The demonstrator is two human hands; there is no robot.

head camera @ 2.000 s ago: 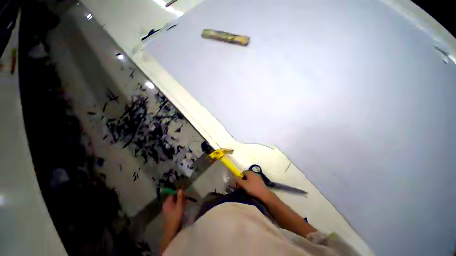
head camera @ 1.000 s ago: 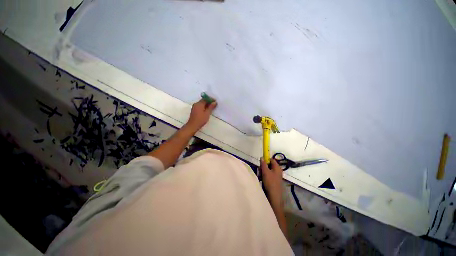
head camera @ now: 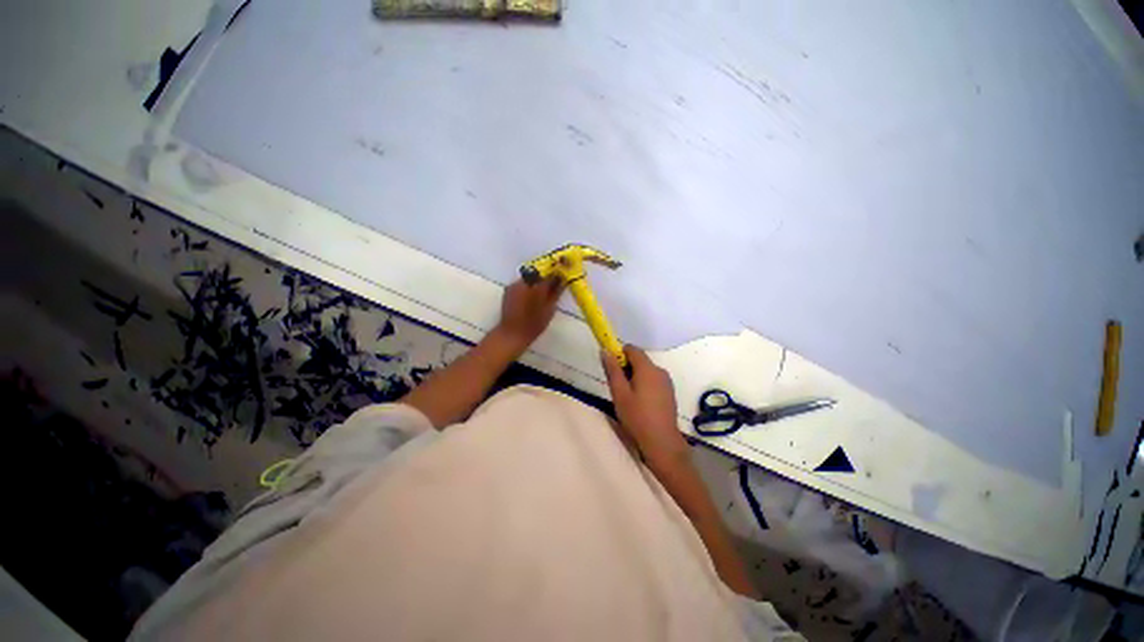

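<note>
My right hand [head camera: 641, 386] is closed around the lower end of the yellow claw hammer [head camera: 592, 305]. The hammer head lies over my left hand [head camera: 529, 309], which is at the near edge of the lilac-white marker sheet [head camera: 703, 176]. The hammer head hides the top of my left hand, and the small green tool does not show now. Whether the head touches the hand or what is in it, I cannot tell. The fabric shears [head camera: 759, 413] lie on the table to the right of my right hand, blades pointing right.
A mottled weight [head camera: 468, 9] lies at the top of the sheet. A yellow bar [head camera: 1108, 378] lies at the far right. A dark fabric triangle [head camera: 834, 460] lies beside the shears. Dark scraps [head camera: 320, 364] cover the floor at left, beyond the table edge.
The hammer has moved left, from beside the shears to over my left hand. My left hand has shifted slightly right and down along the sheet edge. The green tool has gone from view.
</note>
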